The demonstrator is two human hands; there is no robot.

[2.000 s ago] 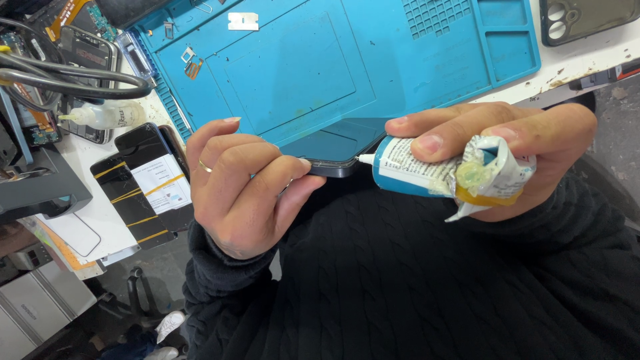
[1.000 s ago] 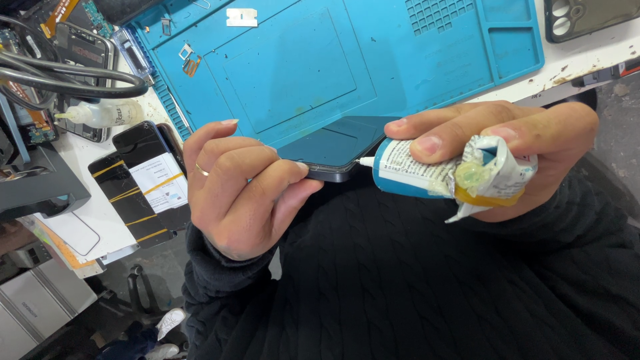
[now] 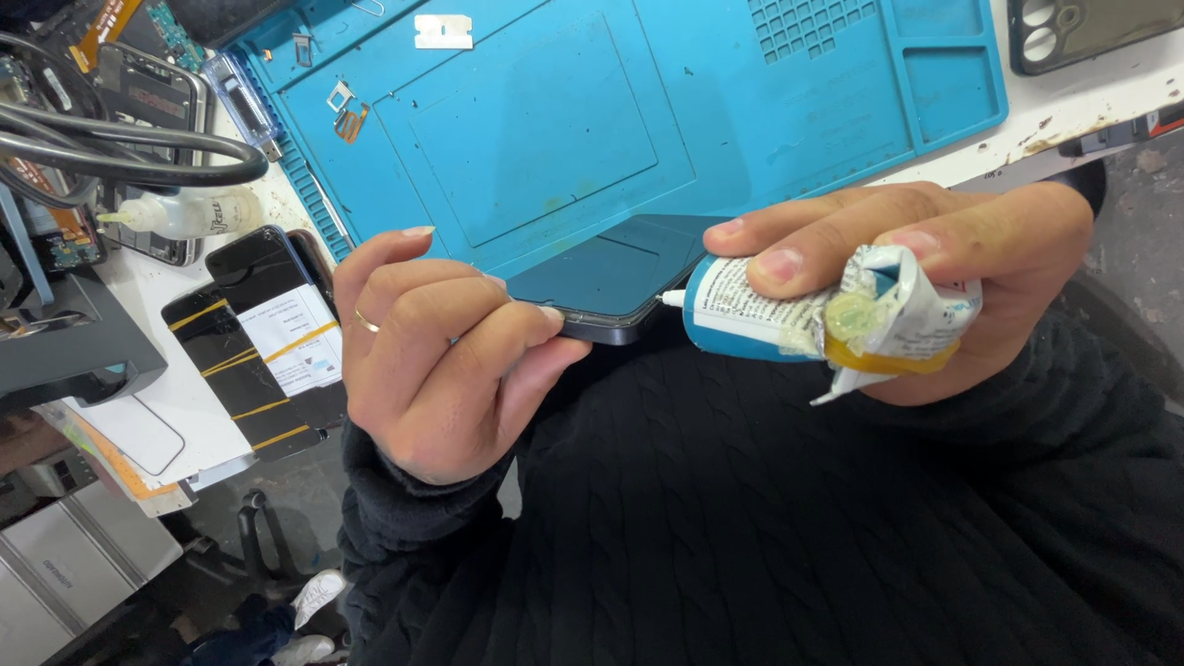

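My left hand (image 3: pixel 444 361) grips a dark smartphone (image 3: pixel 601 273) by its near left corner, thumb below the frame and fingers at the rim. The phone's glossy screen faces up and reflects light. My right hand (image 3: pixel 888 268) holds a crumpled, rolled-up glue tube (image 3: pixel 754 310), blue and white with print on it. Its narrow white nozzle (image 3: pixel 672 298) points left and sits at the phone's right edge near the corner. Whether glue is coming out cannot be seen. The phone's far right part is hidden behind the right fingers and the tube.
Beyond the phone lies a blue silicone repair mat (image 3: pixel 555 120) bearing a razor blade (image 3: pixel 444 31) and a SIM tray (image 3: pixel 339 96). At left are black cables (image 3: pixel 139 153), a small glue bottle (image 3: pixel 199 213) and phones banded with a paper (image 3: pixel 291 338). A phone case (image 3: pixel 1091 32) lies upper right.
The nozzle and the phone's corner have shifted slightly relative to each other, with the nozzle now a little farther up the phone's right edge. Both hands keep their holds.
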